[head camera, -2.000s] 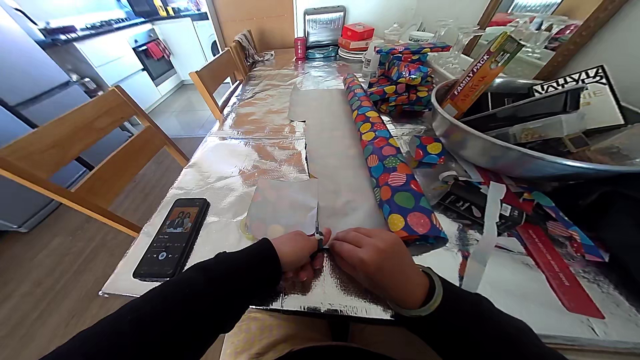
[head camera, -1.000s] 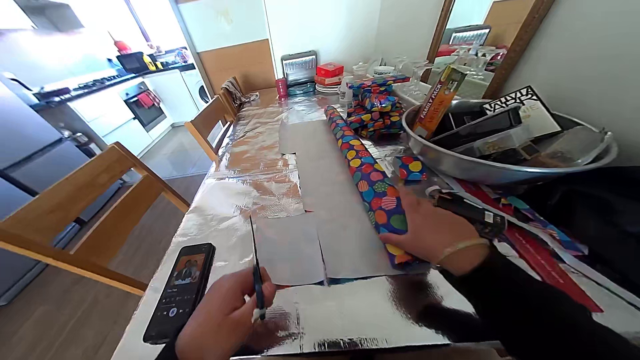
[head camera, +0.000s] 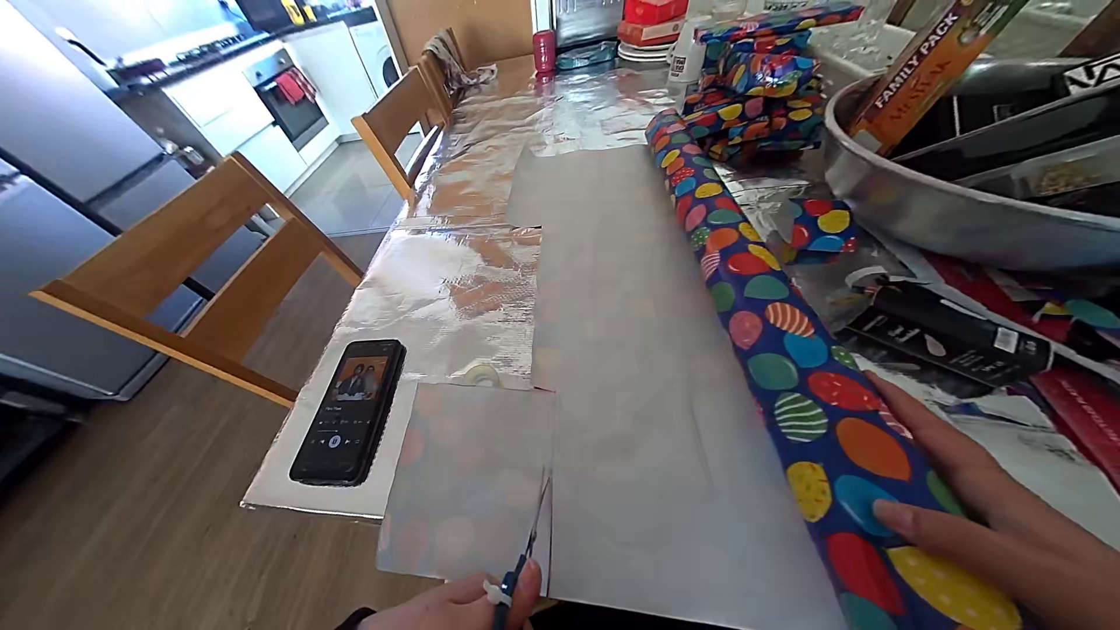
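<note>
My left hand (head camera: 464, 604), at the bottom edge, holds a pair of scissors (head camera: 525, 551) with dark handles, their blades pointing up along a cut in the wrapping paper. To the left of the cut lies a squarish paper flap (head camera: 472, 481), pale side up. The long pale sheet (head camera: 630, 350) stretches away to the right of it. My right hand (head camera: 971, 499) grips the near end of the balloon-print wrapping paper roll (head camera: 787, 350), thumb on top. A tape roll (head camera: 481, 375) shows partly beyond the flap.
A phone (head camera: 348, 411) lies at the left edge of the foil-covered table (head camera: 420, 297). Wooden chairs (head camera: 201, 262) stand along that side. Wrapped parcels (head camera: 752, 96), a black box (head camera: 954, 332) and a filled metal basin (head camera: 945, 210) sit on the right.
Two seconds ago both hands were together at the near edge of the paper. The right hand has since moved right, onto the roll. The view has shifted.
</note>
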